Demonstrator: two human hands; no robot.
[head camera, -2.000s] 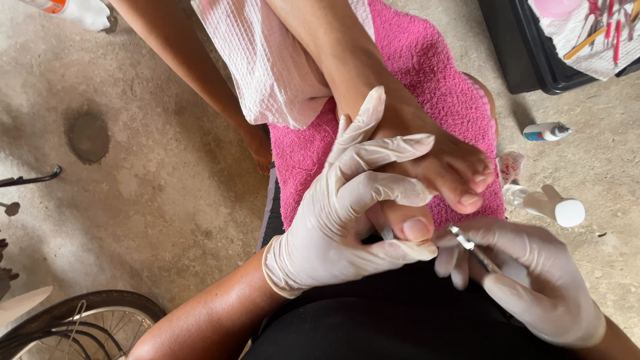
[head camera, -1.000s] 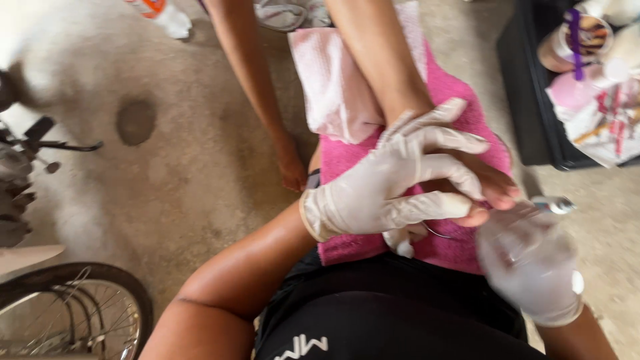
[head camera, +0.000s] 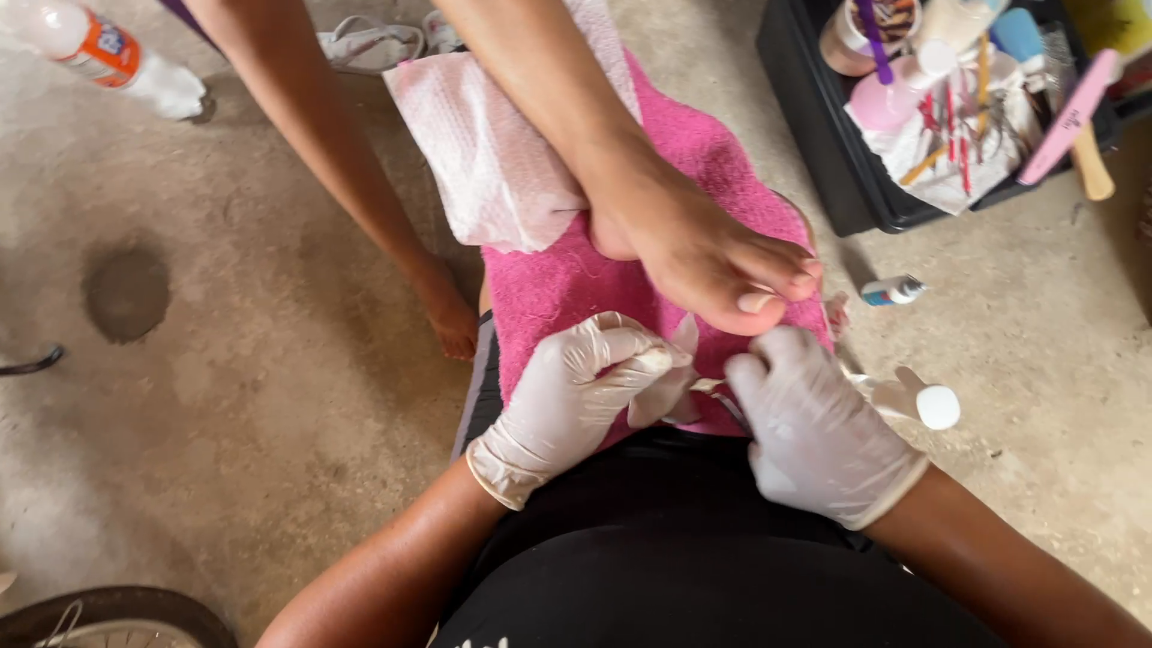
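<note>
Another person's bare foot (head camera: 697, 247) rests on a pink terry towel (head camera: 558, 306) spread across my lap, with a white paper towel (head camera: 495, 153) beside the ankle. Below the toes, my gloved left hand (head camera: 589, 387) pinches a piece of thin white tissue (head camera: 666, 387). My gloved right hand (head camera: 814, 418) is closed around a small metal tool (head camera: 733, 409), whose pale tip points at the tissue. The kind of tool cannot be told, as my fingers hide most of it. Neither hand holds the foot.
A black plastic tray (head camera: 810, 117) at the upper right holds bottles, sticks and tools, with a pink nail file (head camera: 1071, 117) across its edge. A small bottle (head camera: 893, 290) and a white-capped bottle (head camera: 936, 407) are on the floor at right. A bicycle wheel (head camera: 117, 603) is at lower left.
My left hand has let go of the foot and moved down to the tissue. My right hand has come away from the toes, towards my left hand.
</note>
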